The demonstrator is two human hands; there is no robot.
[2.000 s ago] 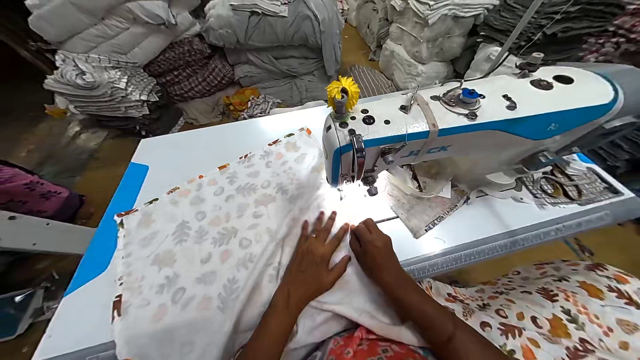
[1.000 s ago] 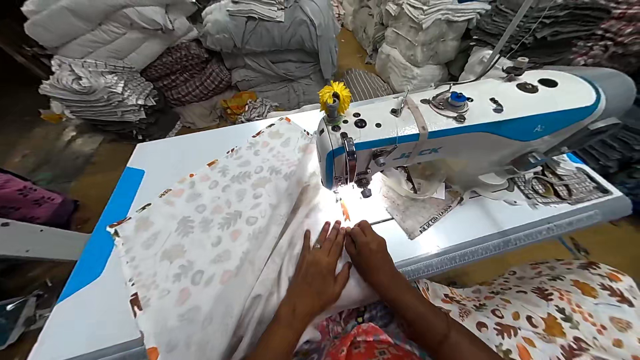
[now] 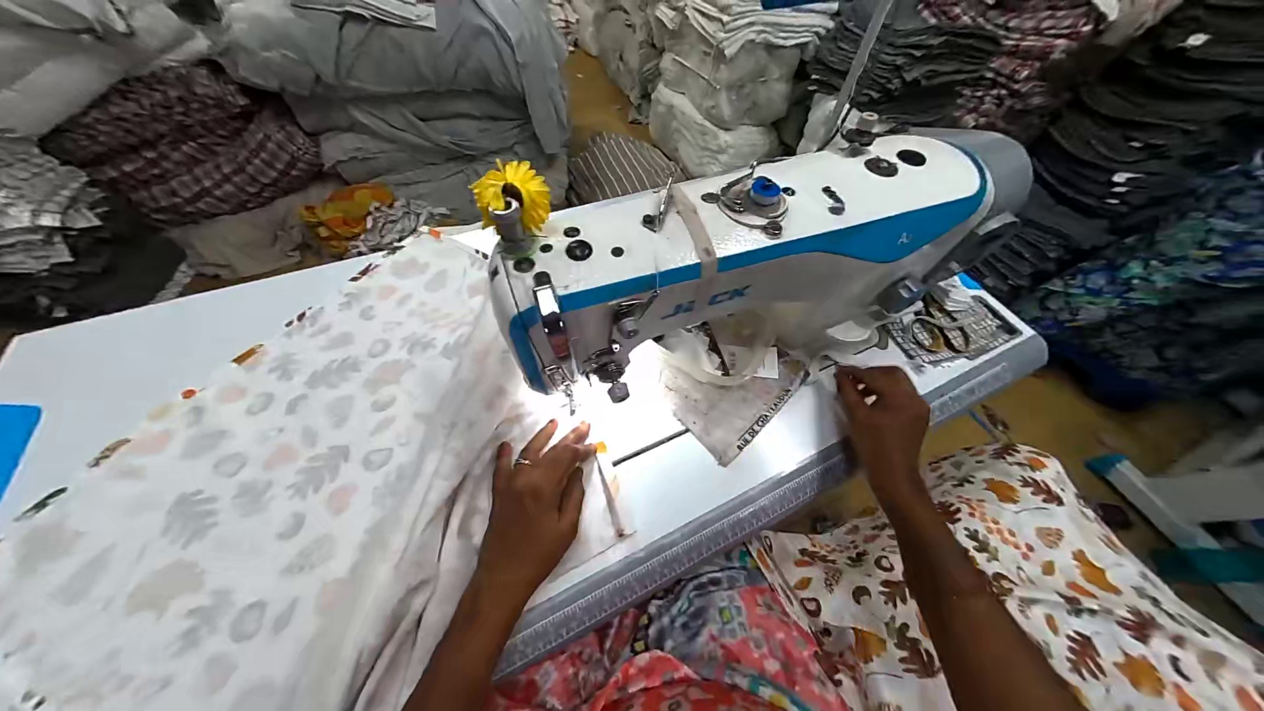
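Note:
A white Jack industrial sewing machine (image 3: 770, 247) with a blue stripe stands on the white table. Its lit needle and presser foot (image 3: 570, 390) are just beyond my left hand (image 3: 541, 489), which lies with spread fingers on leaf-print fabric (image 3: 296, 484), pale side up. A folded hem end of that fabric shows beside this hand. My right hand (image 3: 884, 415) is near the table's front edge, fingertips pinched together at the end of a small thin item (image 3: 834, 369) too small to name. Scissors (image 3: 938, 331) rest on a patterned pad to the right of it.
A grey fabric scrap (image 3: 736, 410) with printing lies under the machine arm. More leaf-print fabric (image 3: 1066, 563) hangs over the lap at the right. A ruler strip (image 3: 711, 533) runs along the table's front edge. Stacked cloth (image 3: 434, 89) stands behind the table.
My right hand has moved away from my left hand, to the right toward the scissors. My left hand stays on the fabric near the needle. The view has shifted toward the right.

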